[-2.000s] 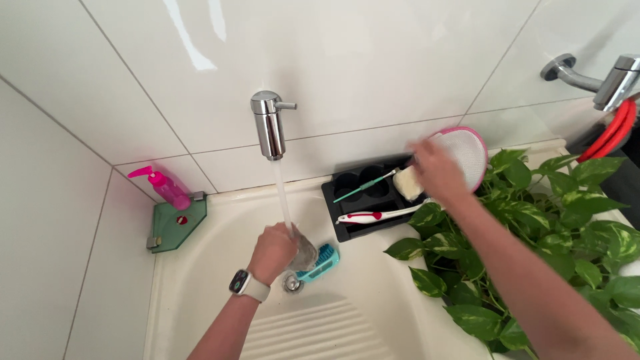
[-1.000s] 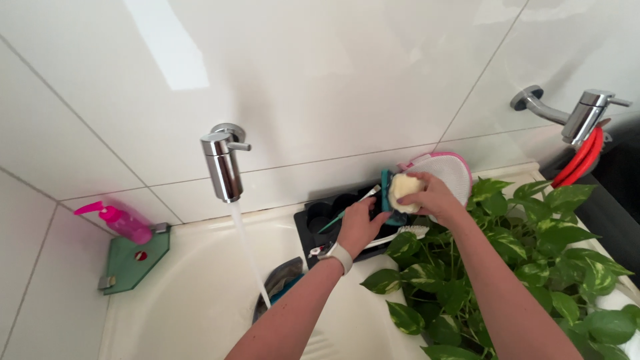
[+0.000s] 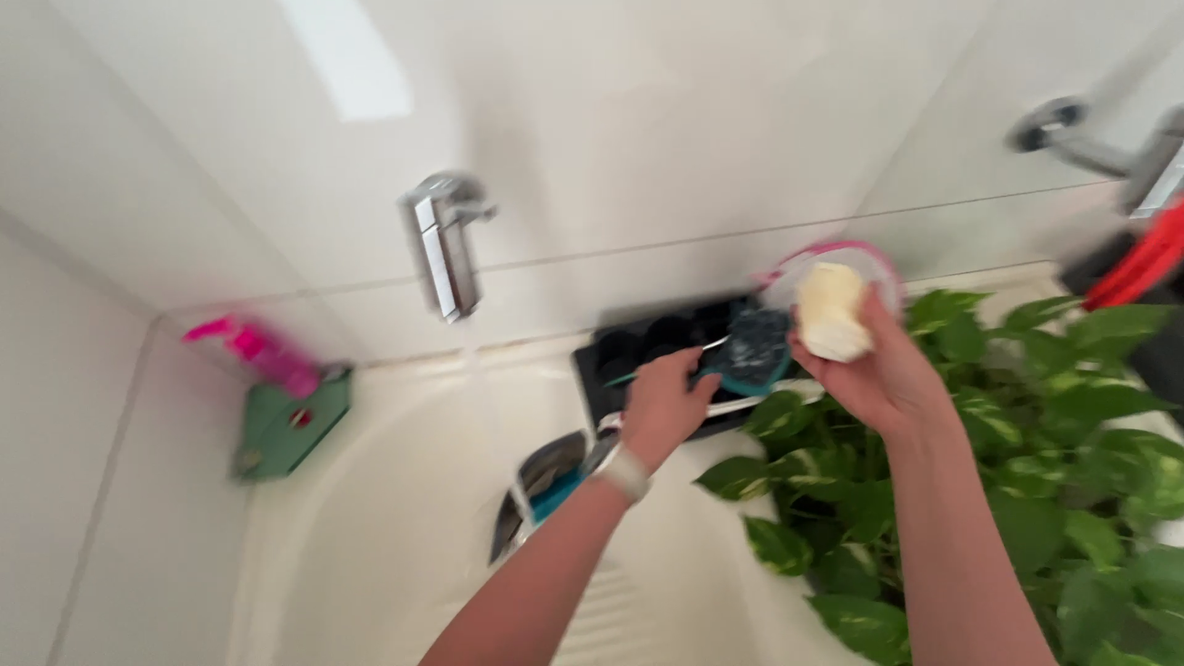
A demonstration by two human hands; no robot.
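My right hand holds a pale yellow bar of soap above the right end of a black tray. Close to it, my left hand reaches over the tray, with thumb and fingers apart at the edge of a dark, teal-edged item, perhaps a soap dish; whether they touch it is unclear. A white-handled brush lies along the tray. Behind the soap stands a pink-rimmed white mesh item. In the sink rests a grey and blue item, partly hidden by my left wrist.
Water runs thinly from the chrome tap into the white sink. At the left a pink pump bottle stands on a green corner shelf. A leafy plant fills the right side, below a second tap with a red hose.
My left hand was in the sink under the water two seconds ago and is now over the tray. My right hand has lifted the soap and parted it from the teal-edged item.
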